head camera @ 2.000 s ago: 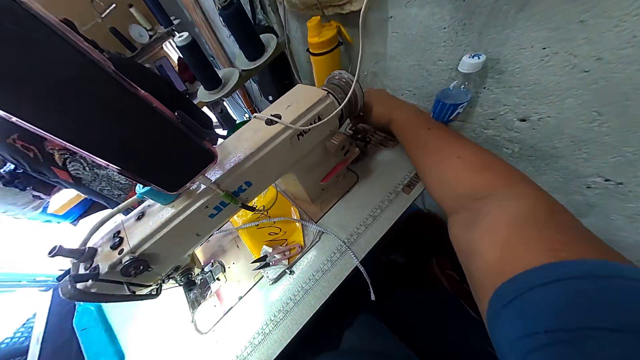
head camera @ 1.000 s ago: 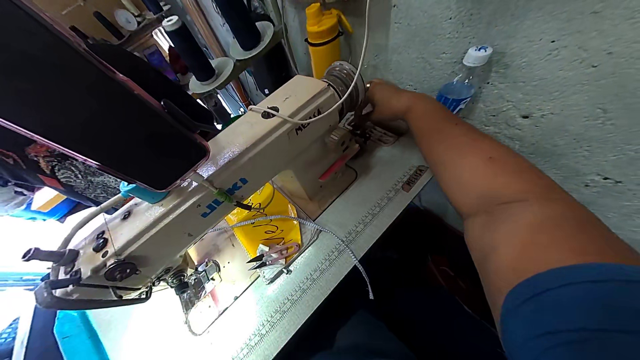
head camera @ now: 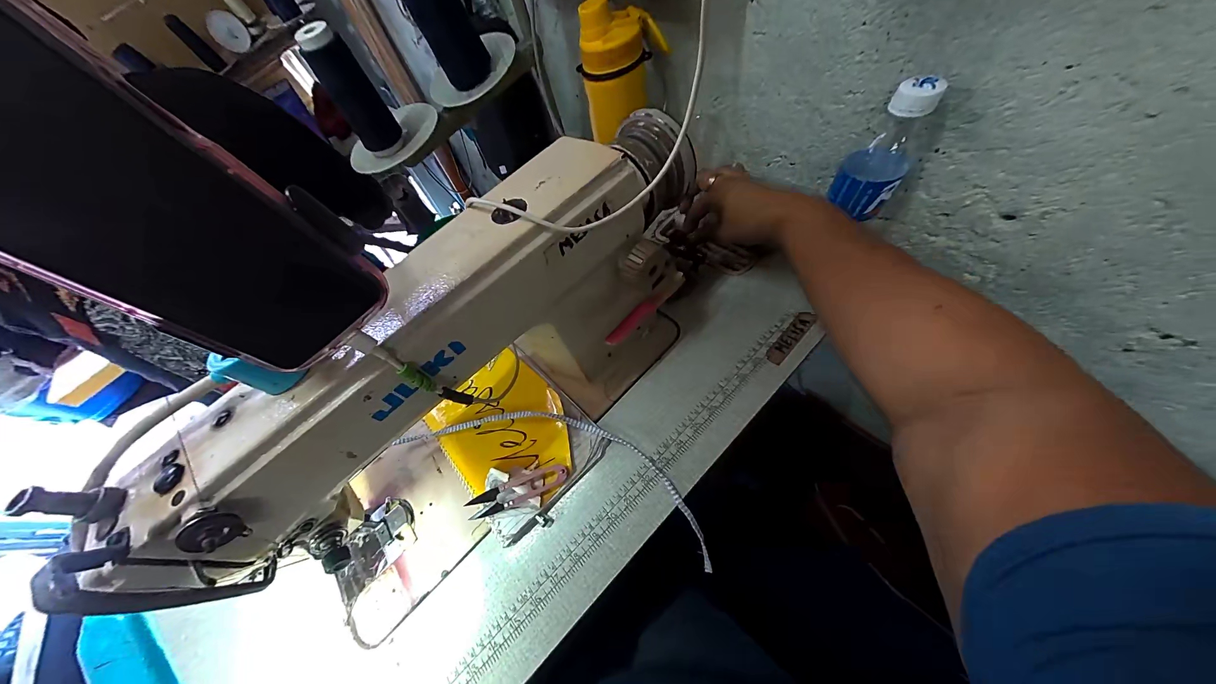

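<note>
My right hand (head camera: 727, 214) reaches to the far end of a Juki sewing machine (head camera: 456, 323), just beside its handwheel (head camera: 660, 157) and the bobbin winder area. The fingers curl down among dark and reddish small items there; what they touch or hold is hidden. Thread snips (head camera: 518, 489) with pink handles lie by the machine bed on a yellow pouch (head camera: 513, 427) with handwriting. A thin pale tape (head camera: 655, 465) curves over the pouch and hangs off the table's front edge. My left hand is out of the picture.
A smartphone (head camera: 171, 190) is mounted above the machine at left. Thread cones (head camera: 351, 90) stand behind it. A yellow bottle (head camera: 611, 71) stands past the handwheel. A plastic water bottle (head camera: 872, 171) leans near the concrete wall (head camera: 1045, 171). A ruler strip (head camera: 608, 532) runs along the table edge.
</note>
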